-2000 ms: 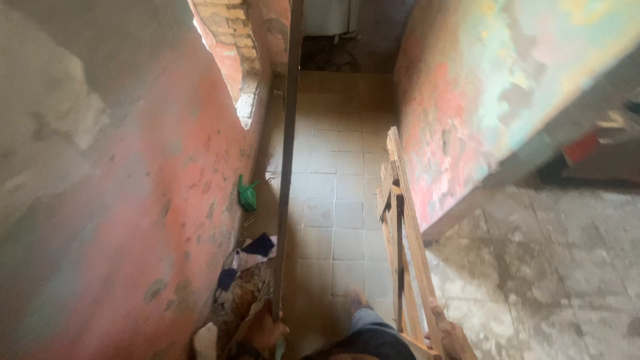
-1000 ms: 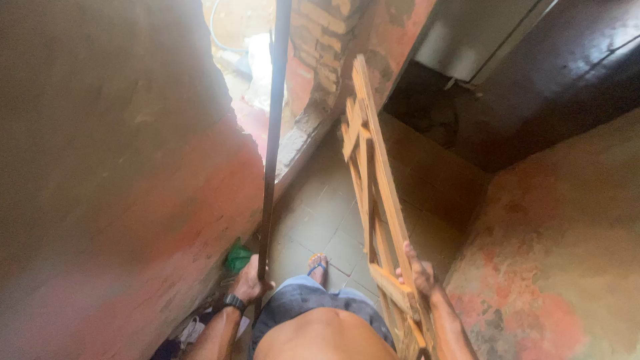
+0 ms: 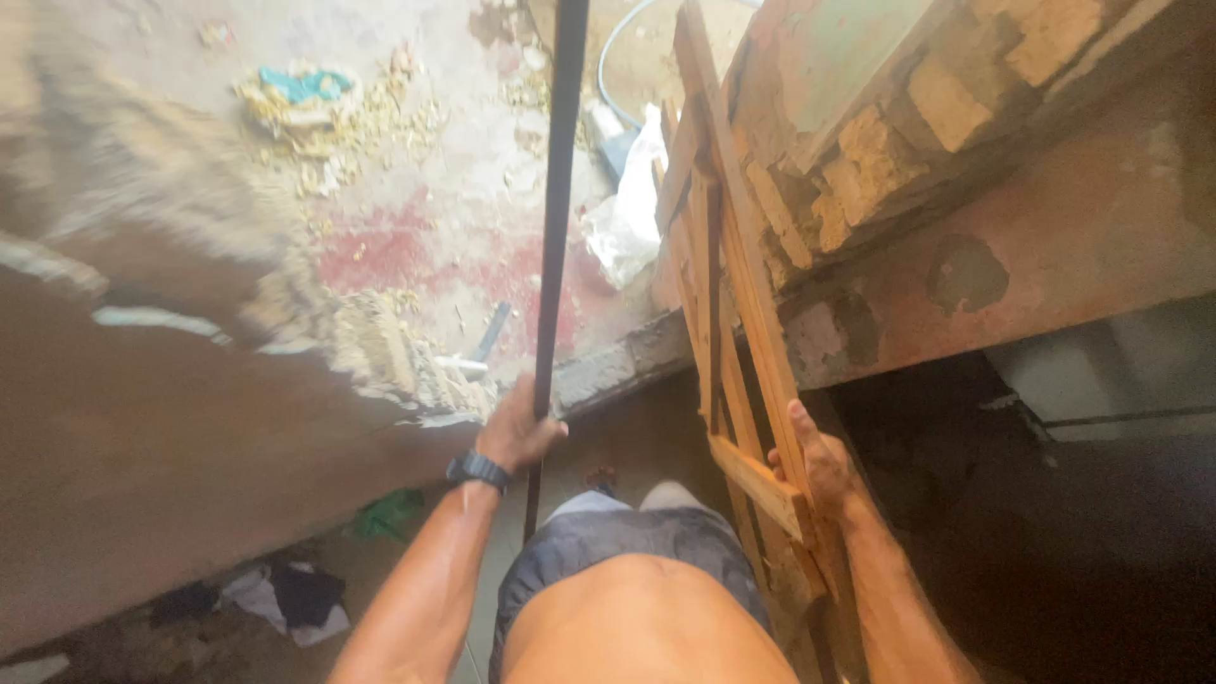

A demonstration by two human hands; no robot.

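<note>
My left hand [image 3: 521, 427], with a dark watch at the wrist, is wrapped around a long, thin, dark bar [image 3: 559, 190] that stands nearly upright in the view. To the right, my right hand [image 3: 825, 465] grips the outer rail of a wooden frame [image 3: 746, 275] made of long slats with short cross pieces. The frame reaches from beside my body up toward the broken wall opening. Bar and frame are apart, one on each side of my body. The lower end of the bar is hidden behind my shorts.
Broken wall edges, rough plaster [image 3: 370, 351] at left and exposed bricks [image 3: 874, 171] at right, border the opening. Beyond lie rubble, a white plastic bag [image 3: 632, 214] and a pale hose [image 3: 608, 57]. A green bag [image 3: 388, 513] and cloths [image 3: 294, 598] lie at lower left.
The view has turned left toward the wall opening, which now fills the upper middle. The bar and the wooden frame have come round with my hands, both still held.
</note>
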